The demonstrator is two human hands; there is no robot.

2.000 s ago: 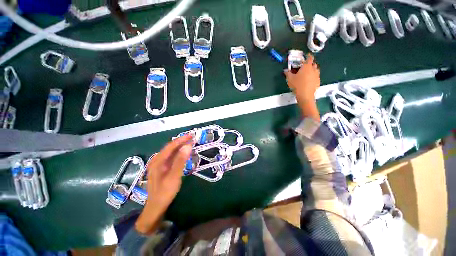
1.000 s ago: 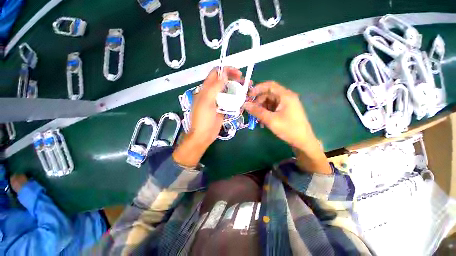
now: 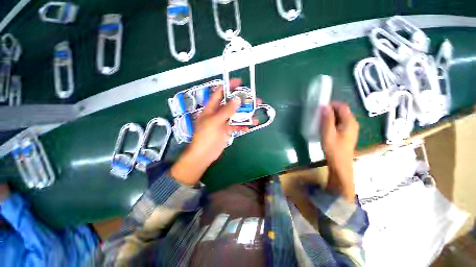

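My left hand (image 3: 211,122) holds a white loop-handled unit with a blue part (image 3: 243,107) by its hub, the loop pointing up across the rail. My right hand (image 3: 339,130) holds another white loop-handled unit (image 3: 317,107), blurred, above the bench to the right; no blue shows on it. A small group of units with blue parts (image 3: 183,125) lies beside and partly behind my left hand. Two more units with blue parts (image 3: 123,161) lie left of it.
A pile of white units (image 3: 420,88) lies at right, above an open carton (image 3: 466,161) with a translucent liner (image 3: 402,224). The pale divider rail (image 3: 141,86) crosses the bench. Spaced units (image 3: 108,47) lie beyond it. A blue-sleeved person (image 3: 42,234) is at lower left.
My hands have moved apart. My right hand has moved right and now holds a separate white unit. The unit in my left hand now shows blue at its hub.
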